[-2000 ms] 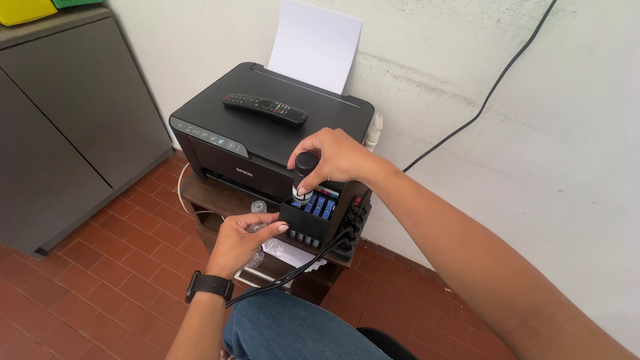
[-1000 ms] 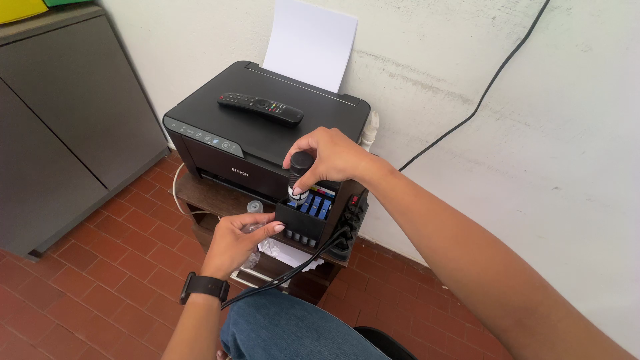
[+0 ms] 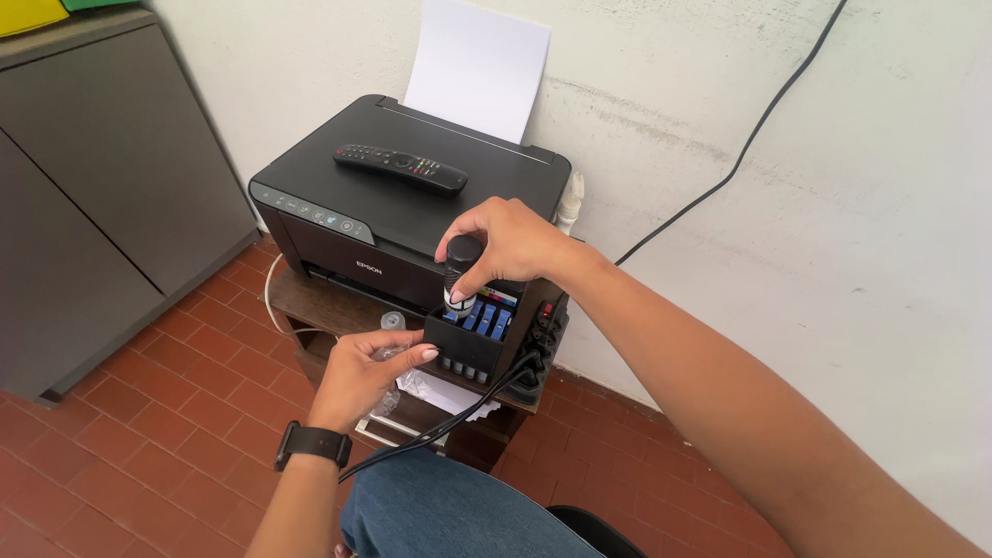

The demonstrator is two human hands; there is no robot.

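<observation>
A black Epson inkjet printer (image 3: 418, 209) stands on a small dark wooden stand, its ink tank unit (image 3: 465, 341) at the front right corner uncovered. Blue tank caps (image 3: 487, 318) stand in a row inside it. With fingers and thumb my right hand (image 3: 515, 240) holds a black-and-white ink bottle (image 3: 463, 260), upside down and roughly upright, over the leftmost tank; the bottle's lower tip is hidden. My left hand (image 3: 368, 372), with a black watch on the wrist, pinches the left edge of the tank unit. Just behind its fingers is a clear plastic piece (image 3: 393, 321).
A remote control (image 3: 399, 168) lies on the printer lid, and white paper (image 3: 478, 70) rises from the rear feed. Black cables and a power strip (image 3: 535, 353) lie beside the tank unit. A grey cabinet (image 3: 101, 178) stands at left; clear plastic wrapping (image 3: 385, 399) hangs below the left hand.
</observation>
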